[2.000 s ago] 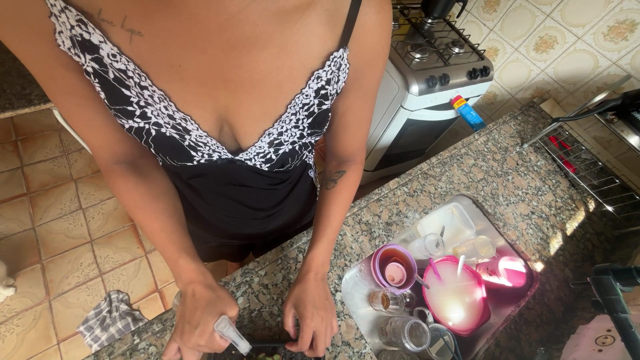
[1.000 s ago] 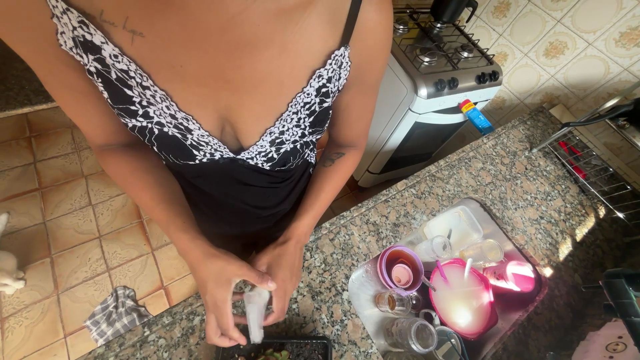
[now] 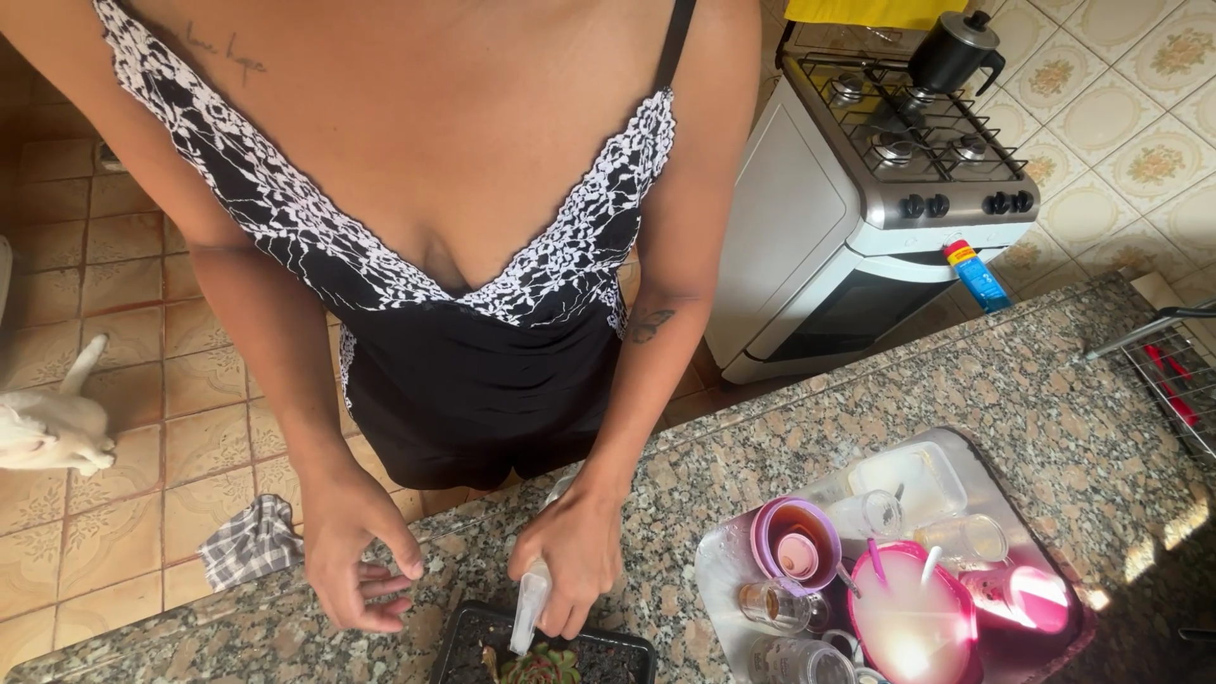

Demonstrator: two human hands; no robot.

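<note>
My left hand (image 3: 575,556), on the right side of the picture, is closed round a translucent plastic tool (image 3: 532,603). Its narrow end points down beside a green, red-tipped succulent (image 3: 540,667); the rest is mostly hidden by the fingers. The succulent stands in dark soil in a black rectangular planter (image 3: 649,655), cut off by the lower picture edge. To the left of the planter, my right hand (image 3: 361,560) hovers over the granite counter with its fingers loosely curled and apart, holding nothing.
Right of the planter, a metal tray (image 3: 712,560) bears glass jars, a purple cup (image 3: 796,532), a pink bowl of cloudy liquid (image 3: 907,608) and a clear plastic tub (image 3: 912,475). A checked cloth (image 3: 252,541) hangs near the counter edge. A white cat (image 3: 52,432) and a stove (image 3: 807,209) are beyond.
The translucent tool was in my right hand two seconds ago, then between both hands; now my left hand alone has it. My right hand has moved away to the left. The cat shows more fully.
</note>
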